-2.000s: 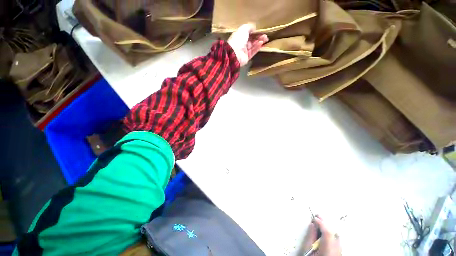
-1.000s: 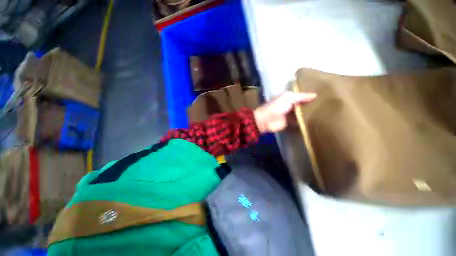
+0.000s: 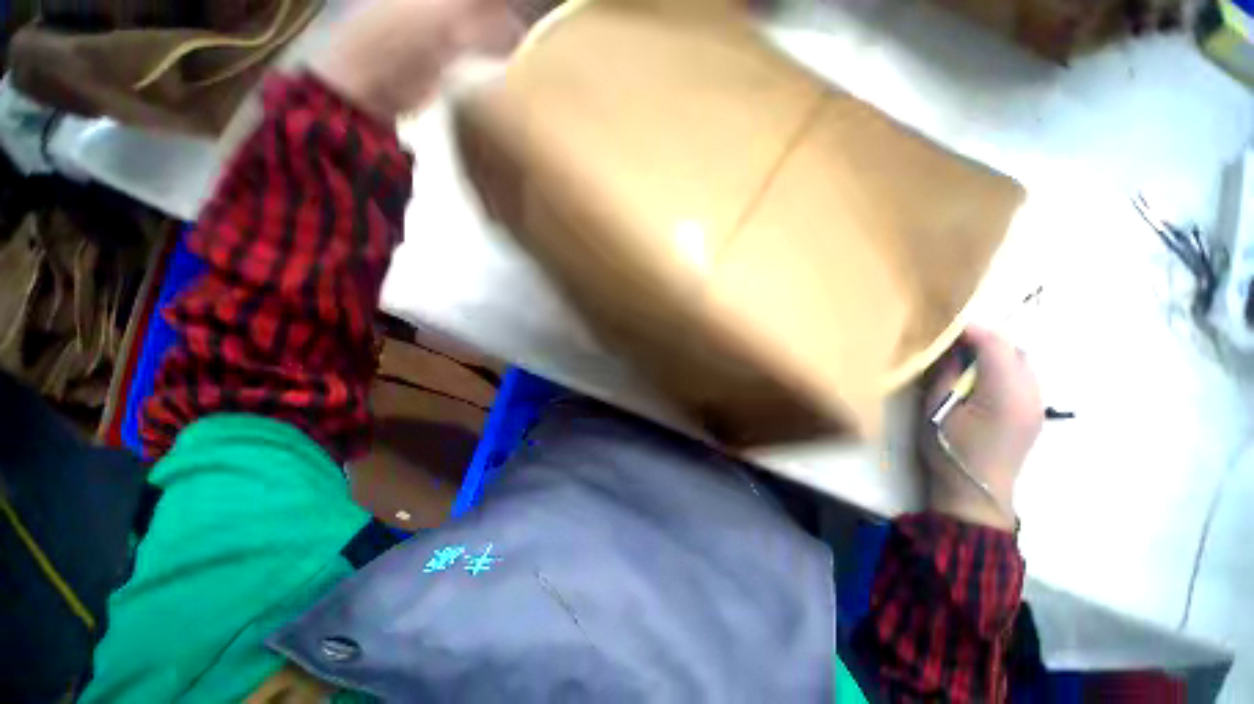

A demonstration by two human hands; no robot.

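Note:
A tan bag body (image 3: 743, 193) with a pale binding edge lies tilted across the front of the white tabletop, partly blurred. My left hand (image 3: 426, 48) is at its upper left corner, blurred; its fingertips are partly hidden, and it appears to hold the bag's edge. My right hand (image 3: 987, 420) is at the bag's right lower edge, closed around a pen-like tool (image 3: 953, 393) with a yellow and white part showing. Whether the right fingers also touch the bag edge is unclear.
Brown bag pieces (image 3: 138, 69) lie at the upper left, with more at the top right. A blue bin (image 3: 495, 433) with brown pieces is below the table's left edge. Dark metal tools and threads (image 3: 1185, 255) lie at the right on the white table (image 3: 1114, 454).
The bag body has been pulled in front of me and turned. My left hand has moved to its upper left corner. My right hand has come back into view with the pen-like tool.

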